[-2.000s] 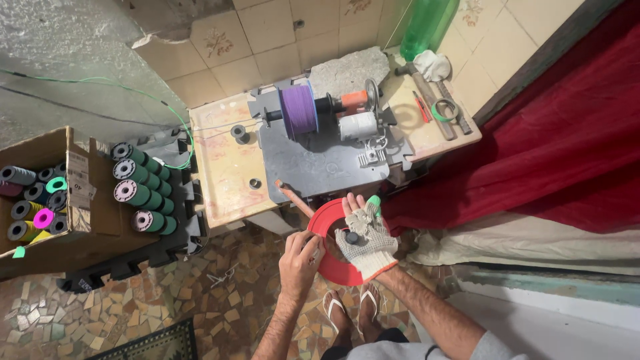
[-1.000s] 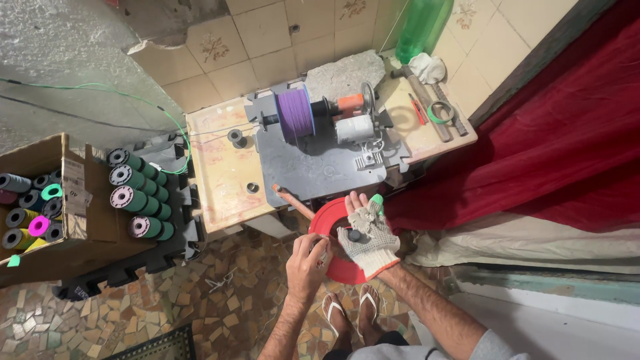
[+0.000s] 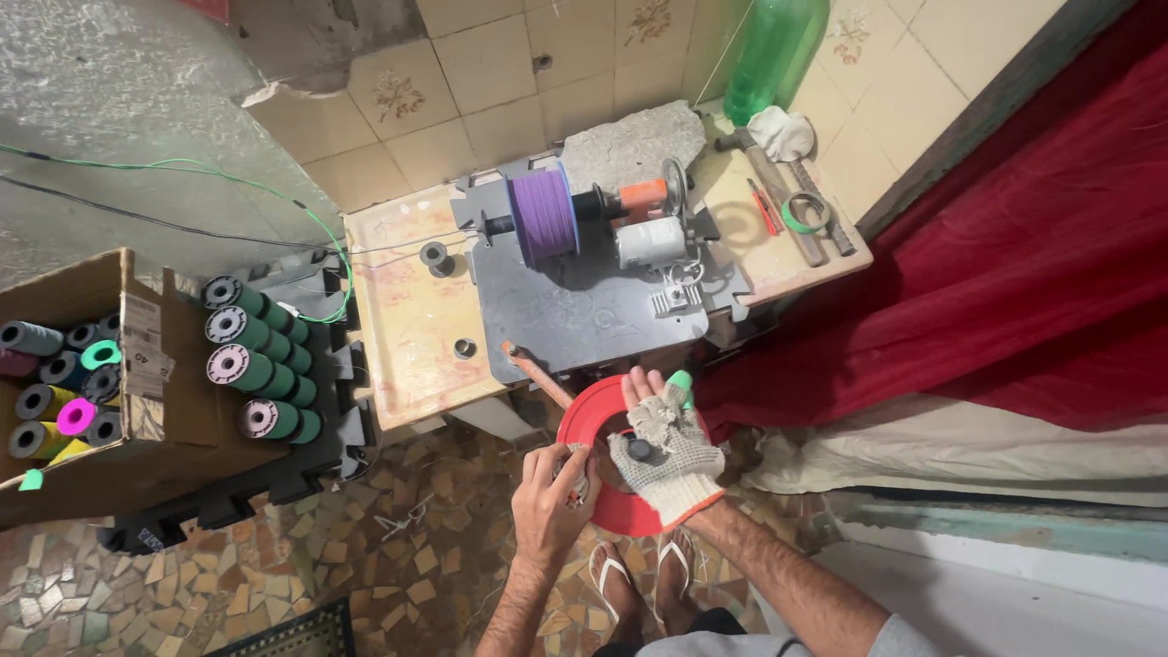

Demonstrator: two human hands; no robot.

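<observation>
My left hand, bare, has its fingers curled around a small pale object with reddish marks, mostly hidden, beside the left rim of a red ring-shaped plastic piece. Over that ring my right hand lies palm up in a knitted fingerless glove, with green wrapping on one fingertip. A small black cylindrical piece rests in its palm. Beyond the hands, a large spool of purple cord sits on the shaft of a winder with a grey motor, on a dark board.
An orange-tipped bar sticks out from the board toward the red ring. Left stand several green thread spools and a cardboard box of spools. At the table's right lie a hammer, red-handled cutter and green tape roll. A red curtain hangs right.
</observation>
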